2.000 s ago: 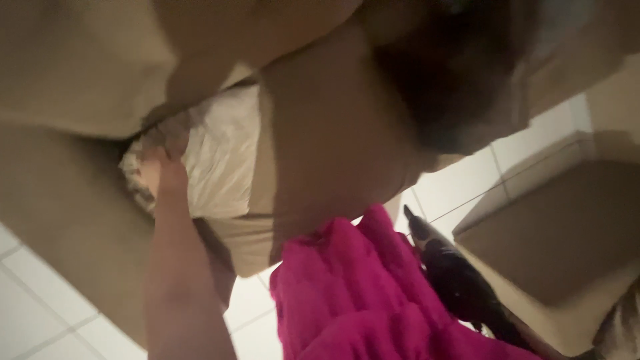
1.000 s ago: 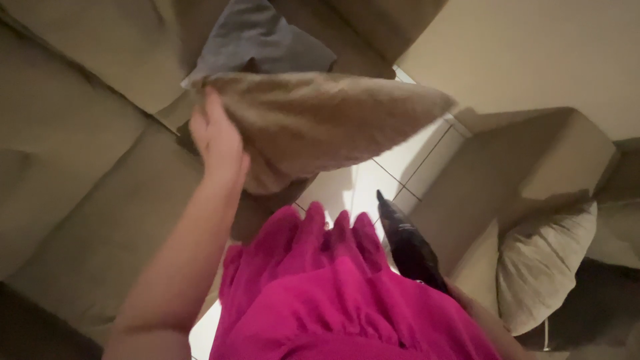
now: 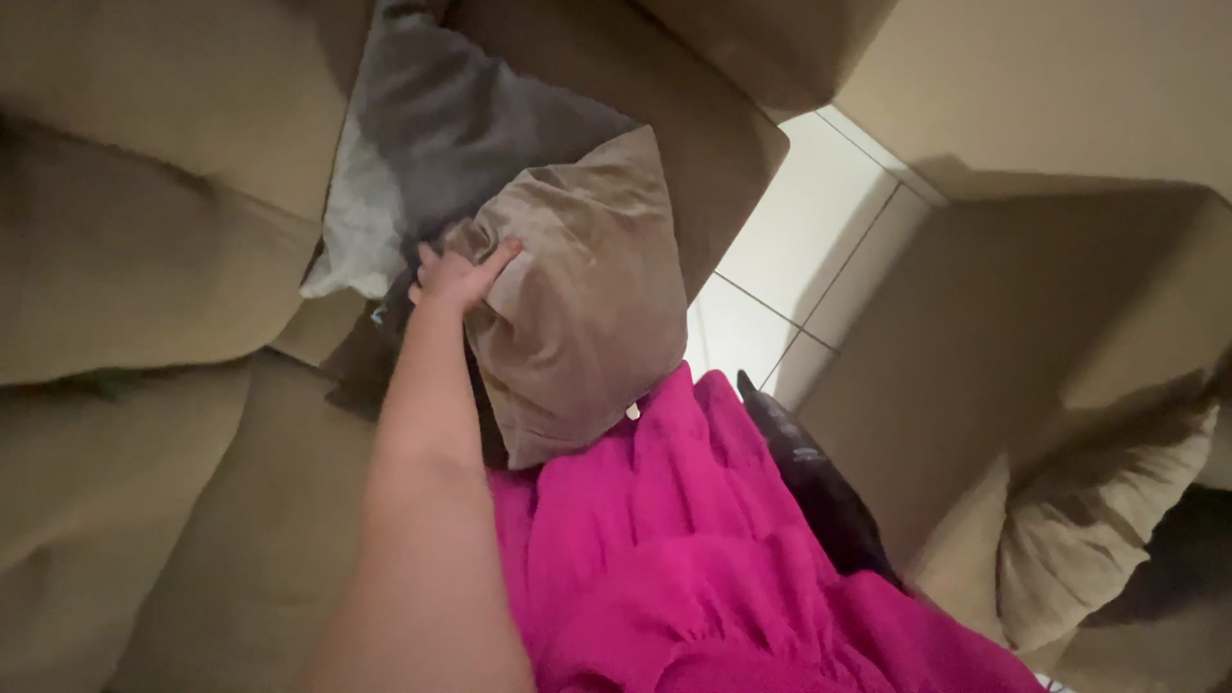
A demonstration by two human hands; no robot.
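My left hand (image 3: 462, 274) is at the crumpled corner of a beige-brown velvety cushion (image 3: 587, 298), thumb and fingers spread; whether it grips the fabric is unclear. That cushion lies tilted near my pink garment and overlaps a grey cushion (image 3: 462, 125) with a paler side. Both are on or against the brown sofa (image 3: 722, 173). My right hand is out of sight. At the right side of the pink garment (image 3: 674, 577), a black tapered object (image 3: 808, 472), possibly a handheld vacuum, points up toward the floor tiles; its rear end is hidden.
Brown upholstered seating (image 3: 125, 260) fills the left side. White floor tiles (image 3: 799, 241) show between the sofa and another brown upholstered piece (image 3: 1039, 298) on the right. A wrinkled beige cushion (image 3: 1088, 539) leans at the lower right beside a dark area.
The beige-brown cushion, raised in my left hand a second ago, is now lower and turned, closer to the pink garment. More of the grey cushion shows. The view has shifted.
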